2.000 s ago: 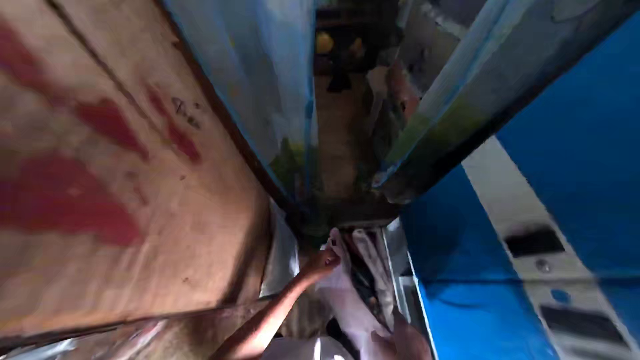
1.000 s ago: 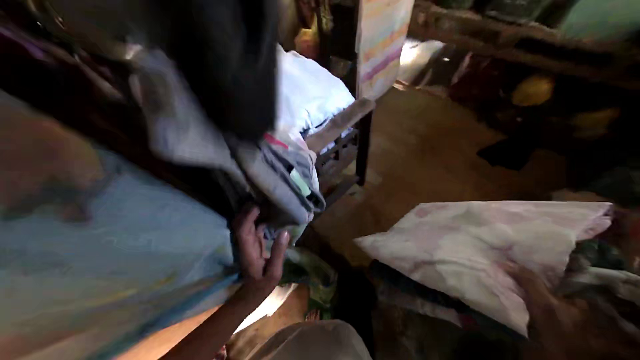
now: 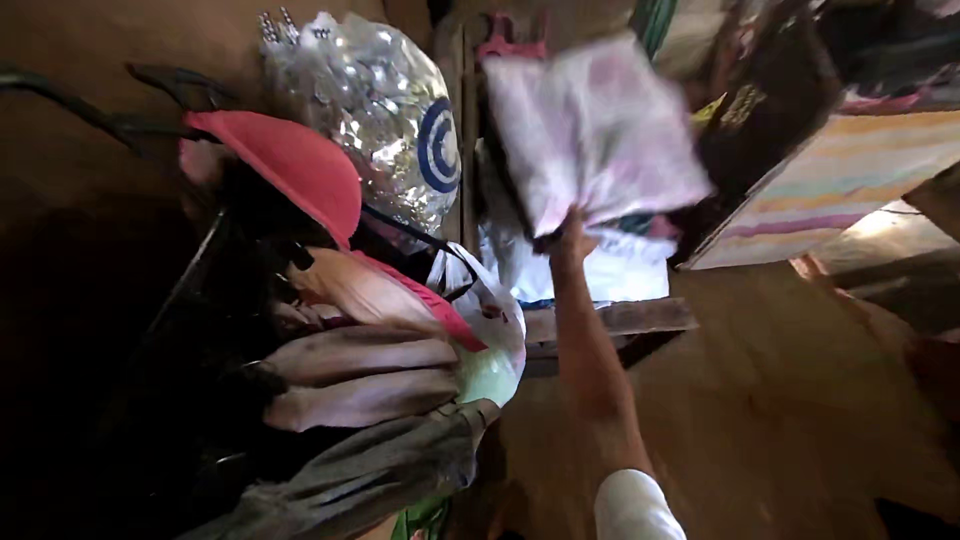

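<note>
My right hand (image 3: 574, 238) grips the near edge of a folded white cloth with pinkish patches (image 3: 600, 135), which is blurred at the upper centre. The cloth is over a wooden bench or shelf (image 3: 622, 316) that bears a pale blue-white cloth or bag (image 3: 630, 264). Part of this pale item is hidden behind my hand and the folded cloth. Other dark and pink fabric shows just under the folded cloth. My left hand is out of view.
Left of my arm hang a pink-red cap or fabric piece (image 3: 289, 169), a clear bag of shiny items (image 3: 367, 112), a white plastic bag (image 3: 491, 337) and several garments (image 3: 367, 367). A striped panel (image 3: 832, 187) stands at the right, above brown floor (image 3: 735, 405).
The folded cloth in my right hand is now over the bench with the pale item. My left hand, beside hanging clothes one second ago, has left the view. The view has swung strongly.
</note>
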